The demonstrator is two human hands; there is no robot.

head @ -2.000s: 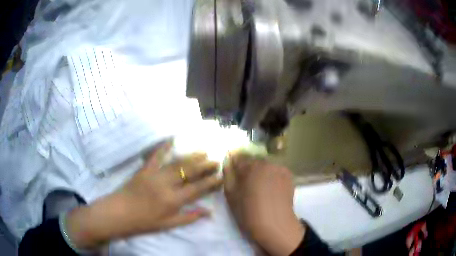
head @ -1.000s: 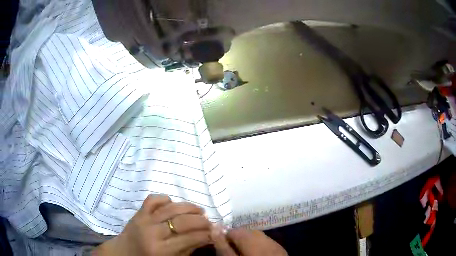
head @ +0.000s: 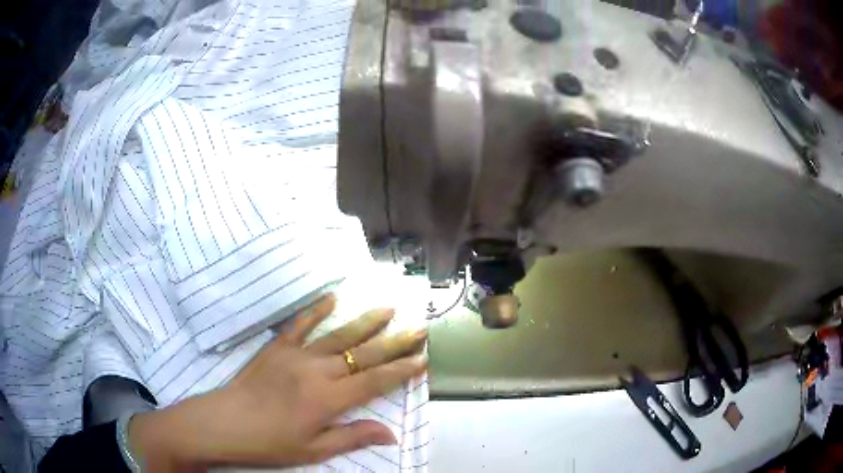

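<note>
The white garment piece with thin dark stripes [head: 231, 231] lies in a large soft heap left of the sewing machine [head: 416, 139] and runs under its lit head. My left hand [head: 305, 379], with a ring, lies flat on the striped cloth just in front of the needle area, fingers spread and pointing to the machine. The cloth's straight right edge lies beside my fingertips. The needle and presser foot are hard to make out in the glare. My right hand is not in view.
Black fabric shears [head: 707, 360] lie on the olive machine bed [head: 555, 342], with their loops over its front edge. Dark thread snips [head: 664, 416] and a small brown square [head: 732, 416] lie on the white table [head: 518, 439]. Coloured scraps lie at the far right.
My left hand has moved from the table's front edge up to the machine and opened flat on the cloth. My right hand has left the picture. The view has shifted.
</note>
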